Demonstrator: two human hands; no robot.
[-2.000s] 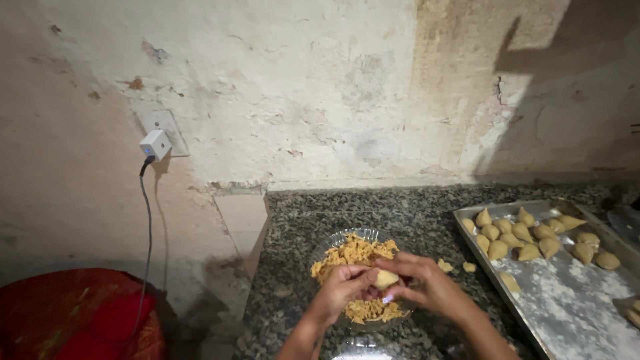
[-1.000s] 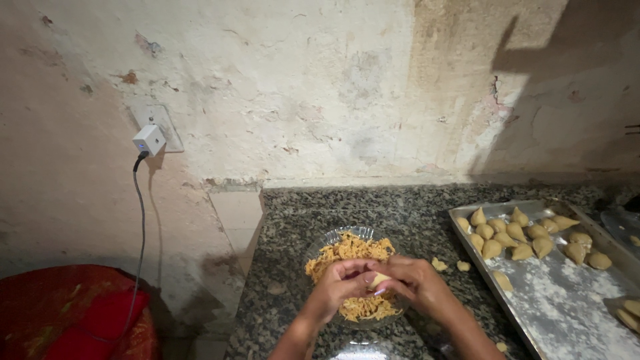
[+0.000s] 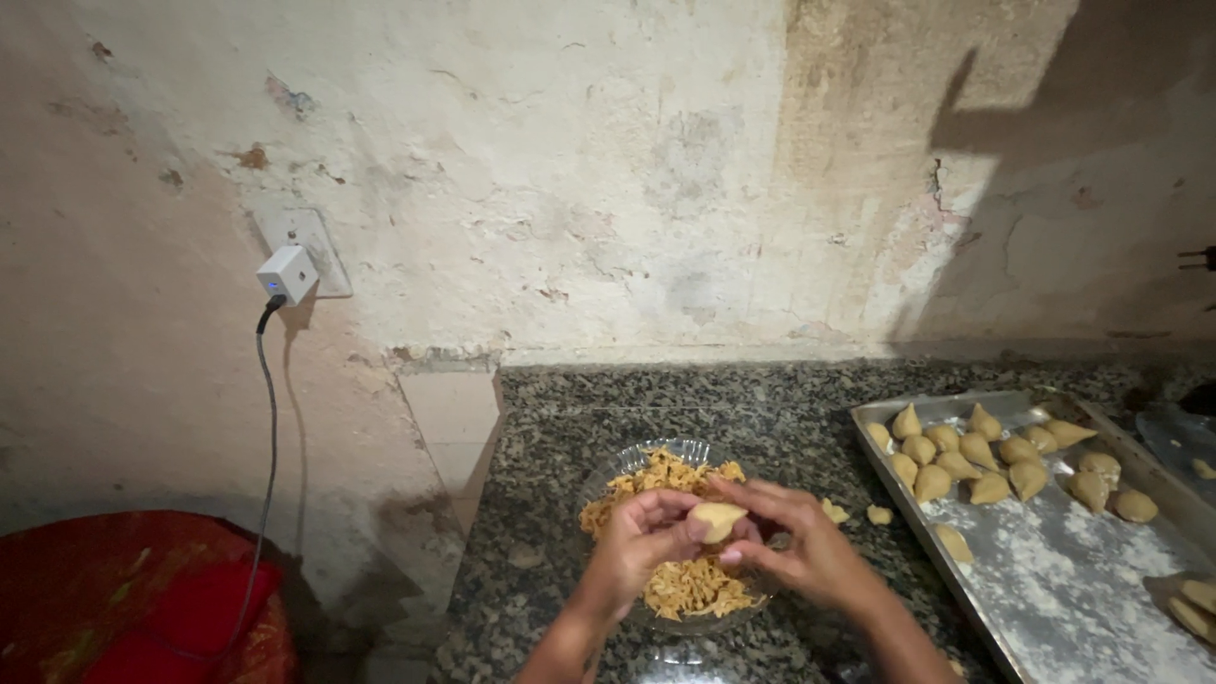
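Note:
Between my two hands is a small piece of pale dough (image 3: pixel 717 522), held by the fingers above a glass bowl (image 3: pixel 689 622) of shredded orange filling (image 3: pixel 698 587). My left hand (image 3: pixel 641 546) grips the dough from the left, and my right hand (image 3: pixel 793 541) has its fingertips on its right side. To the right, a metal baking tray (image 3: pixel 950 589) dusted with flour holds several teardrop-shaped dough pieces (image 3: pixel 978 451). Small dough scraps (image 3: pixel 879 515) lie on the counter between bowl and tray.
The speckled granite counter (image 3: pixel 570 427) meets a worn, peeling wall. A white charger (image 3: pixel 288 274) with a dark cable (image 3: pixel 271 408) is plugged into the wall at left. Below it stands a red round surface (image 3: pixel 114 551) with a red cloth (image 3: pixel 180 613). A dark-toned dish edge shows at far right.
The dough piece shows more fully between my fingers than before, and my right-hand fingers have spread somewhat. Both hands stay over the bowl.

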